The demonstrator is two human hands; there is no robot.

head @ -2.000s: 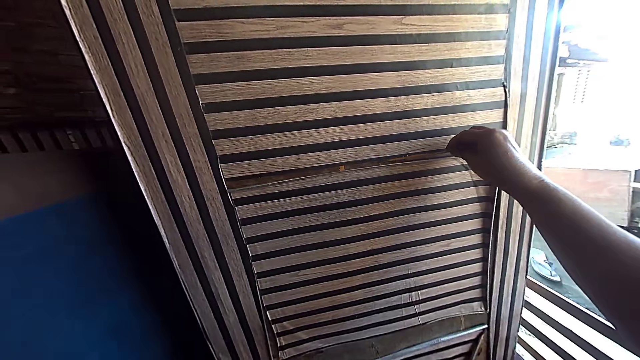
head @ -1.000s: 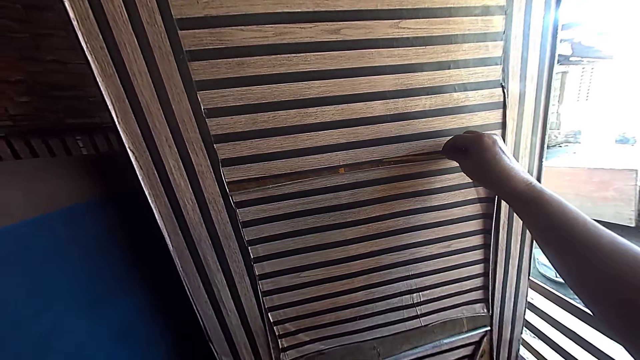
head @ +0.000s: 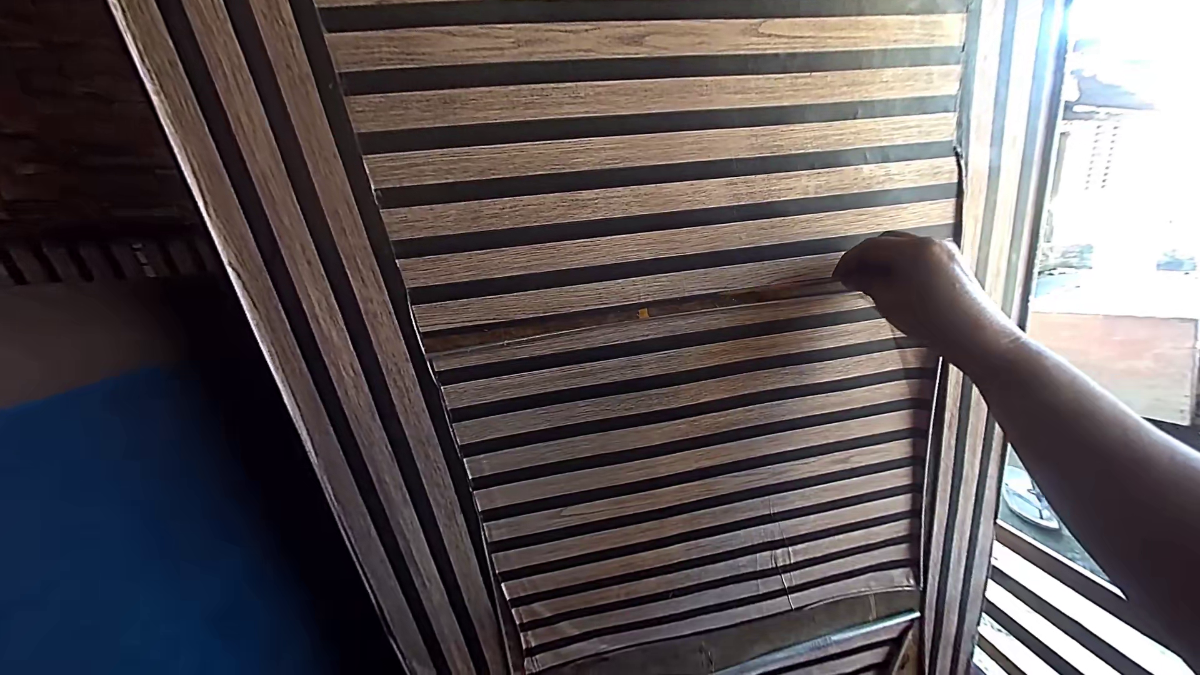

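Observation:
A door (head: 356, 375) covered in wood-look striped sheet fills the middle of the head view. Its side borders carry lengthwise stripes, its centre crosswise ones. The fingers of my right hand (head: 905, 281) pinch the upper edge of a lower piece of striped sheet (head: 694, 450), near its right end. Along that edge a narrow strip of brown surface (head: 562, 323) shows between this piece and the upper striped sheet (head: 656, 141). The lower piece is creased near its bottom right, and bare brown surface lies below it. My left hand is out of view.
At the lower left is a blue surface (head: 141, 525) beside deep shadow, with a dark textured wall (head: 84, 112) above. Bright daylight comes in at the right, where a pale box-like block (head: 1116, 361), a round light dish (head: 1029, 497) and more striped material (head: 1069, 609) show.

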